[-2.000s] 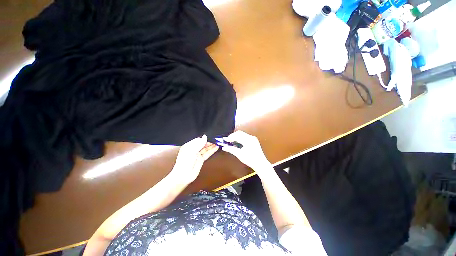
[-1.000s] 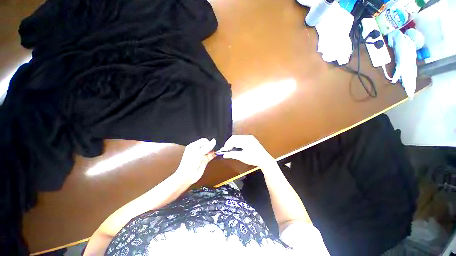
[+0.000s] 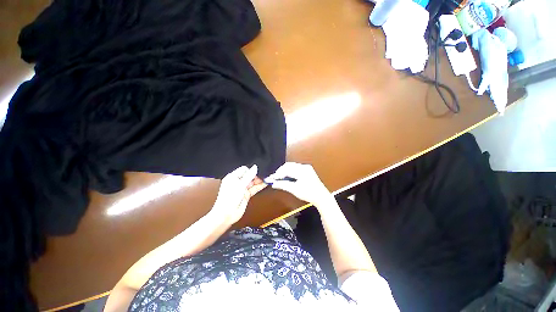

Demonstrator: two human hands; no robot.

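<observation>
A black dress [image 3: 171, 116] lies spread on the glossy brown table, from the left side to the middle. My left hand [image 3: 236, 190] holds the dress's lower right corner between thumb and fingers. My right hand [image 3: 299, 183] is closed on small dark thread snips [image 3: 285, 179], mostly hidden in the fingers. The tips of the snips meet the cloth edge at my left fingertips. Any thread there is too fine to see.
The brown table [image 3: 329, 73] has a pale yellow edge near my body. White cloths [image 3: 405, 39], a white power strip [image 3: 457, 52], a black cable [image 3: 440, 91] and a bottle stand at the far right. Black garments [image 3: 427, 225] lie below the front edge at right.
Both hands stay at the dress corner, with small shifts of the fingers and snips. The dress corner has barely moved. The whole view has shifted slightly.
</observation>
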